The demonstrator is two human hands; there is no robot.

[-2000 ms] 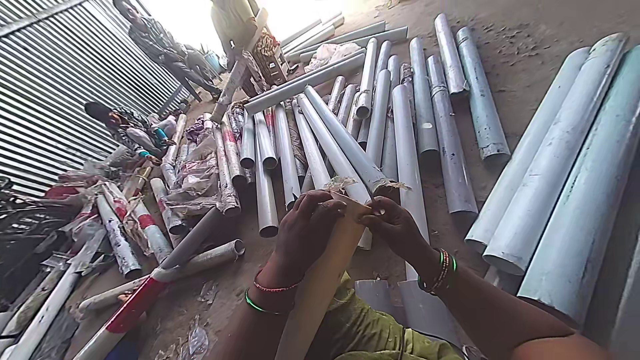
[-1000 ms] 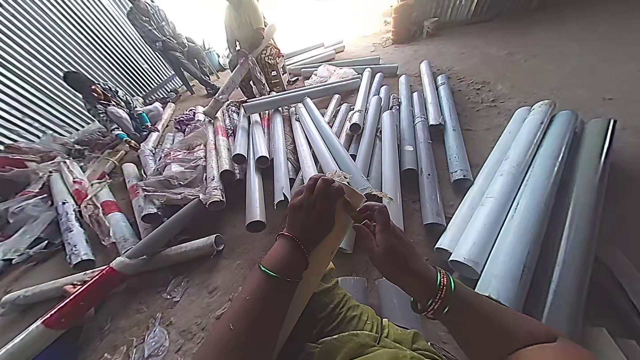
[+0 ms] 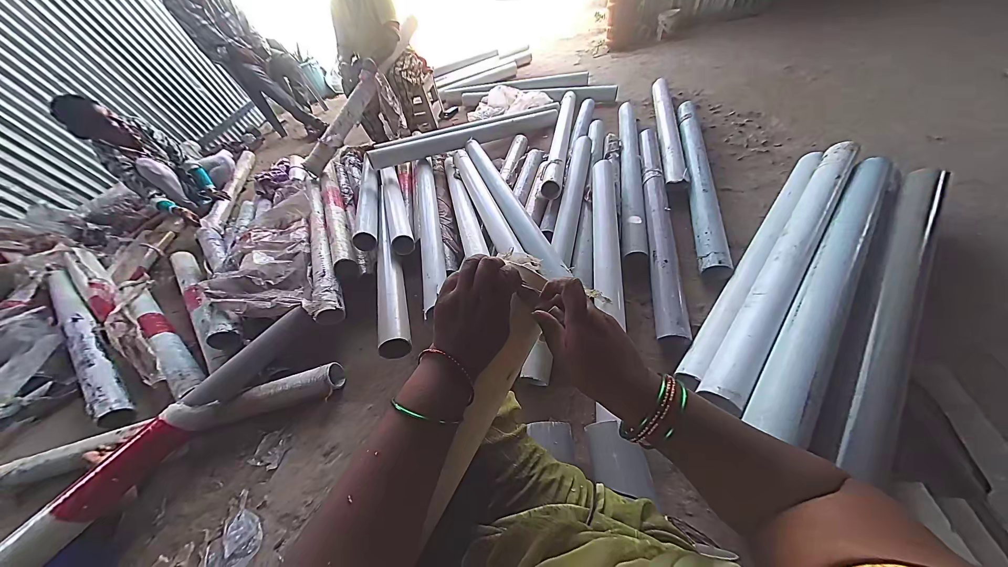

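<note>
A cream-coloured tube (image 3: 484,417) stands tilted against my lap, its upper end between my hands. My left hand (image 3: 475,315) grips the left side of that end. At the right of the rim, my right hand (image 3: 587,331) has its thumb and fingers pinched together; whether they hold the rim or a strand is hidden. Frayed pale fibres (image 3: 524,264) stick out around the rim. Just beyond my hands lie several pale grey pipes (image 3: 512,209). The tube's lower end is out of view.
Large grey pipes (image 3: 819,291) lie at the right. Red-and-white pipes (image 3: 161,335) and crumpled plastic sheeting (image 3: 268,252) cover the left, with a long red-and-grey pipe (image 3: 134,457) near my left arm. A person (image 3: 142,157) sits by the corrugated metal wall (image 3: 102,87); others are farther back.
Both hands stay at the tube's upper end. My right hand, farther from the rim one second ago, is again close to it. The view has shifted slightly.
</note>
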